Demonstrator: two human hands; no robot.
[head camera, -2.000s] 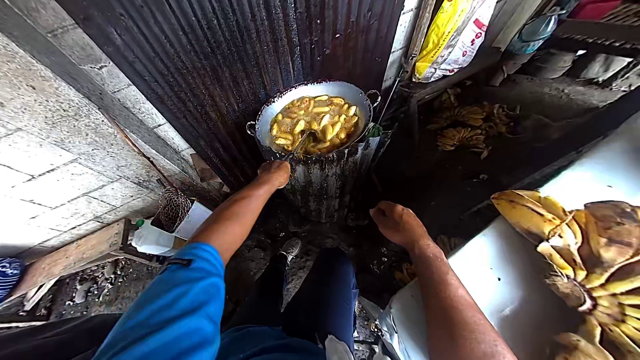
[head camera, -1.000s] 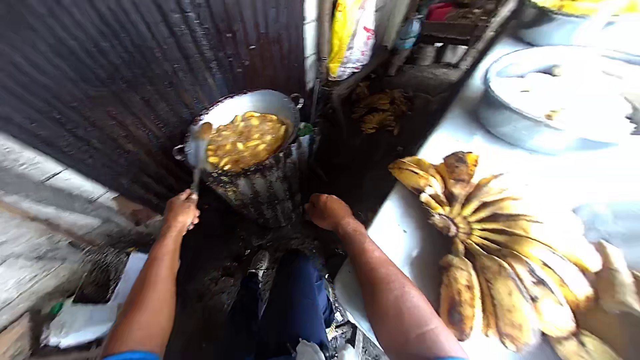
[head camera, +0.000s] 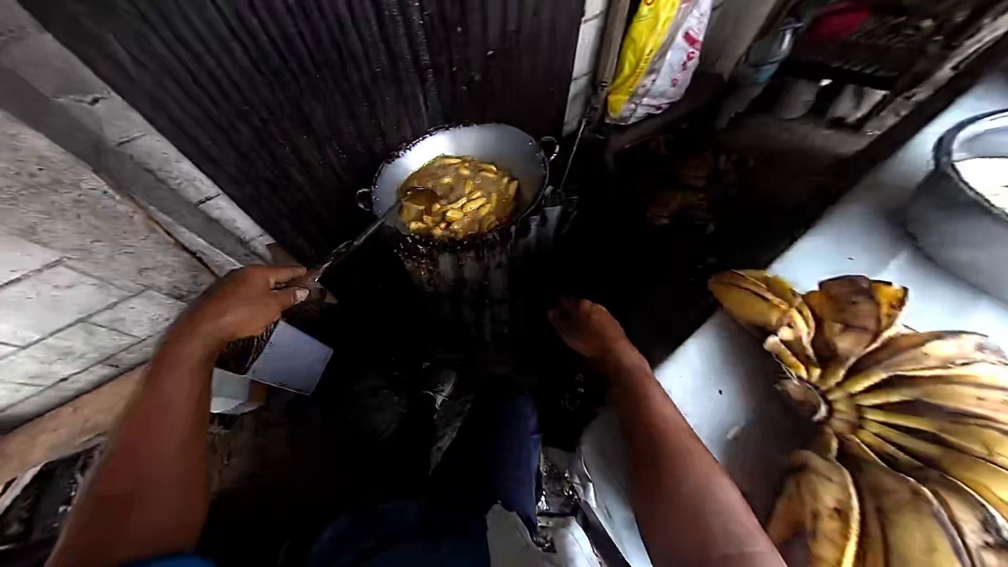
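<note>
My left hand (head camera: 256, 298) grips the handle of a long metal ladle (head camera: 350, 246), whose bowl lies in the oil at the left of a wide metal wok (head camera: 516, 153). Yellow banana pieces (head camera: 465, 206) sit in the brown, foamy oil. The two-handled wok rests on a round stove of corrugated metal sheet (head camera: 480, 276), streaked with dark grease. Lower right of the stove, my right hand (head camera: 591, 331) is curled closed with nothing seen in it, near the edge of the white table.
A large bunch of bananas (head camera: 846, 417) lies on the white table (head camera: 701, 386), with a metal pot (head camera: 945, 205) behind. A dark corrugated sheet (head camera: 315, 102) stands behind the wok. A white container (head camera: 291, 358) is below my left hand; yellow and white bags (head camera: 657, 59) hang beyond.
The ladle's bowl, raised at the wok's left rim one second ago, is now down in the oil among the pieces. My left hand still holds its handle. The view has swung left.
</note>
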